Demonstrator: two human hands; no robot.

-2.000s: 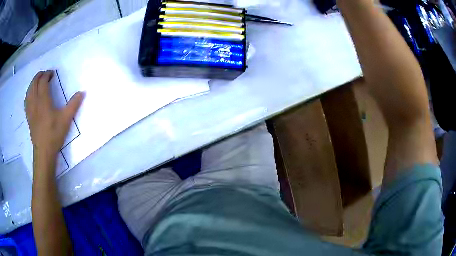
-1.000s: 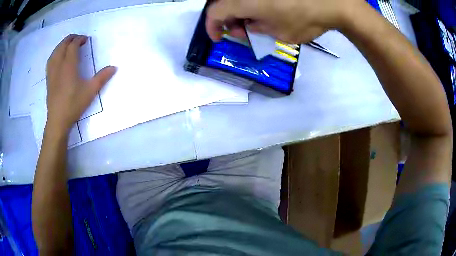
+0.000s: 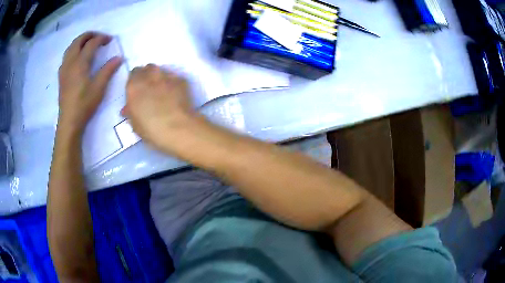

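The inner block [image 3: 318, 44], a black-edged brick with blue and yellow-white strips, lies on the bench ahead, right of centre. A white insulating pad [image 3: 275, 30] lies slanted on its face; another white piece shows at its top edge. White paper sheets [image 3: 166, 27] with thin black lines lie to the left. My left hand [image 3: 86, 77] rests on the sheets, thumb and fingers apart, nothing seen in it. My right hand [image 3: 158, 102] is blurred, fingers bent, over the sheets just right of my left hand; whether it holds something is hidden.
Dark pointed tweezers [image 3: 360, 26] lie right of the block. Another block [image 3: 423, 14] stands at the upper right, with more dark units at the right edge. An open brown carton [image 3: 362, 166] is below the bench's front edge. A blue bin [image 3: 33, 243] is at lower left.
My right hand has moved from the block leftward to the sheets beside my left hand. A slanted white pad now shows on the block's face. The camera view has also shifted.
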